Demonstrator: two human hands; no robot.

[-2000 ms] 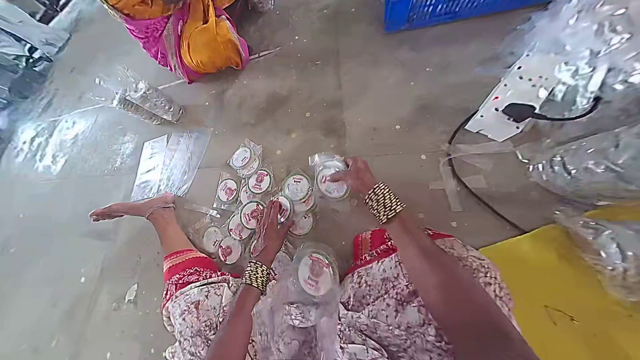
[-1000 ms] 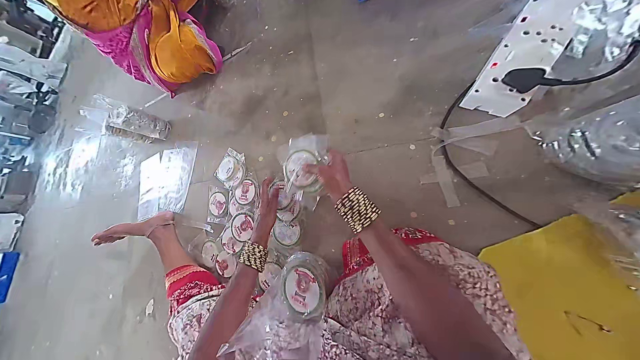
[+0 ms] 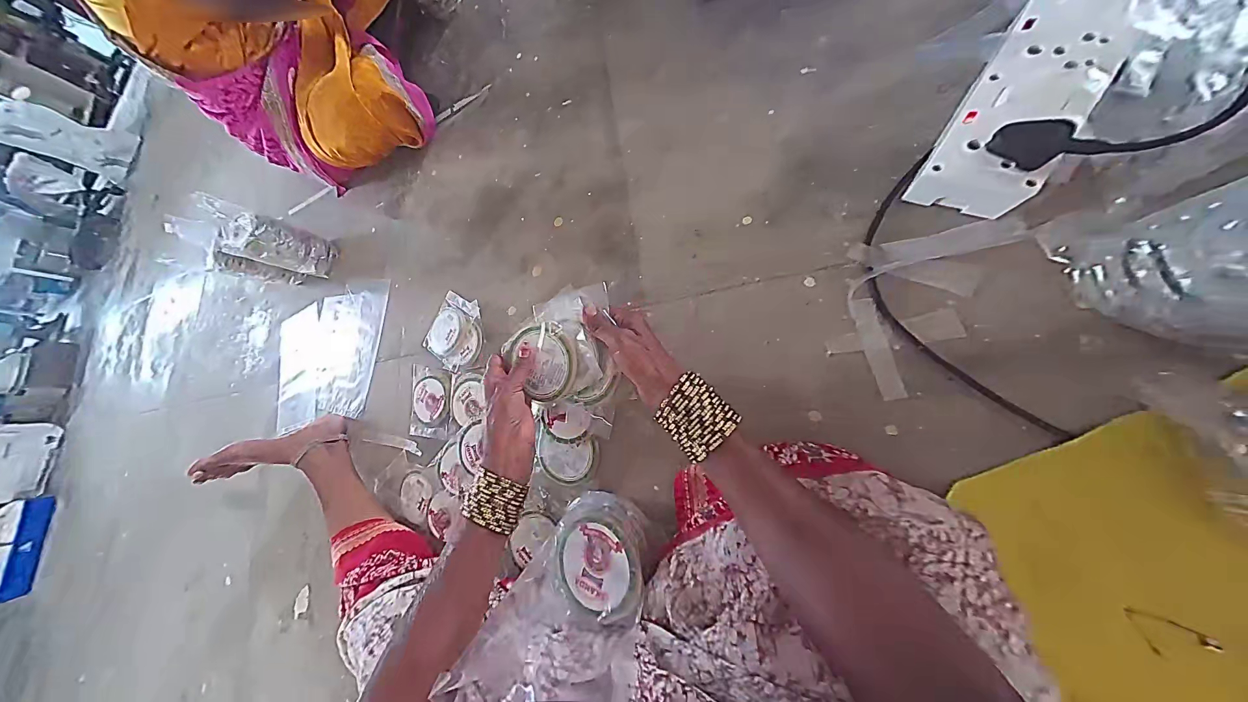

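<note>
My left hand [image 3: 511, 414] and my right hand [image 3: 634, 353] hold round discs in clear plastic wrappers [image 3: 541, 363] between them, over the floor. The left thumb and fingers grip the left edge; the right fingers pinch the upper right side of the wrapping. Below and to the left, several more wrapped round discs [image 3: 454, 336] with printed faces lie spread and overlapping. Near my lap, a larger clear bag [image 3: 531, 624] holds a stack of discs, the top one [image 3: 597, 567] showing its printed face. Gold-coloured bangles circle both wrists.
A flat clear plastic sheet [image 3: 327, 356] and a long plastic-wrapped pack [image 3: 273, 244] lie on the left. A white power strip [image 3: 1033, 97] with a black cable [image 3: 916, 341] is at right, beside clear bags [image 3: 1170, 263] and a yellow mat [image 3: 1121, 546]. Another person's clothing [image 3: 351, 93] shows at upper left.
My hands have come together around wrapped discs; two seconds ago each was over discs on the floor. The view has shifted somewhat.
</note>
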